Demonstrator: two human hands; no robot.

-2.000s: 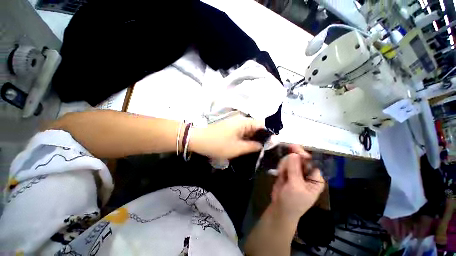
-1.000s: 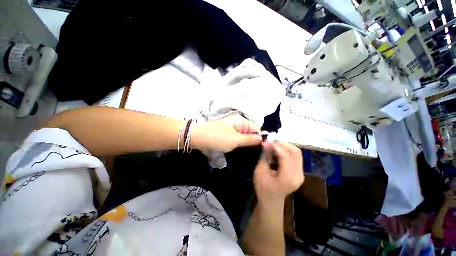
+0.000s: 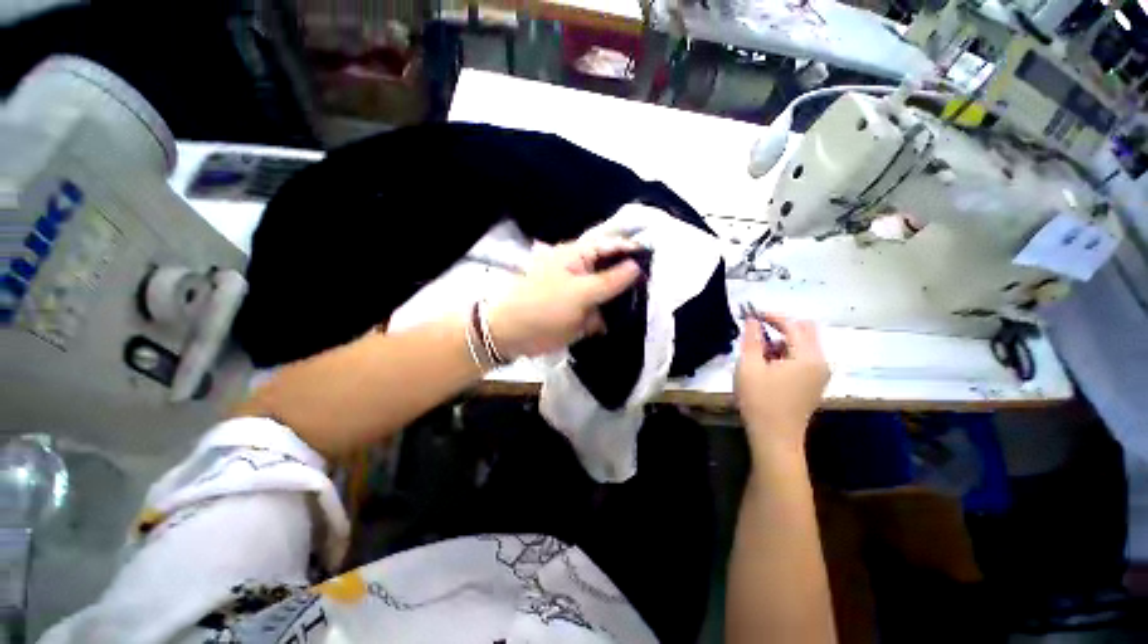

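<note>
The black garment lies heaped on the white table, with its near end at the table's front edge. The white lining lies over it and hangs in a crumpled point over the edge. My left hand pinches black fabric beside the white lining; its fingertips are partly hidden in the cloth. My right hand is just right of the garment, apart from it, and holds the small thread snips with their short pointed blades up.
A sewing machine stands at the right rear. A large machine head with blue lettering is at the near left. Ring-handled scissors lie on the right of the table. A dark rectangular device lies at the back left.
The view has shifted. My hands were together at the seam and are now apart, my right hand to the right with the snips showing. More white lining hangs over the edge below my left hand.
</note>
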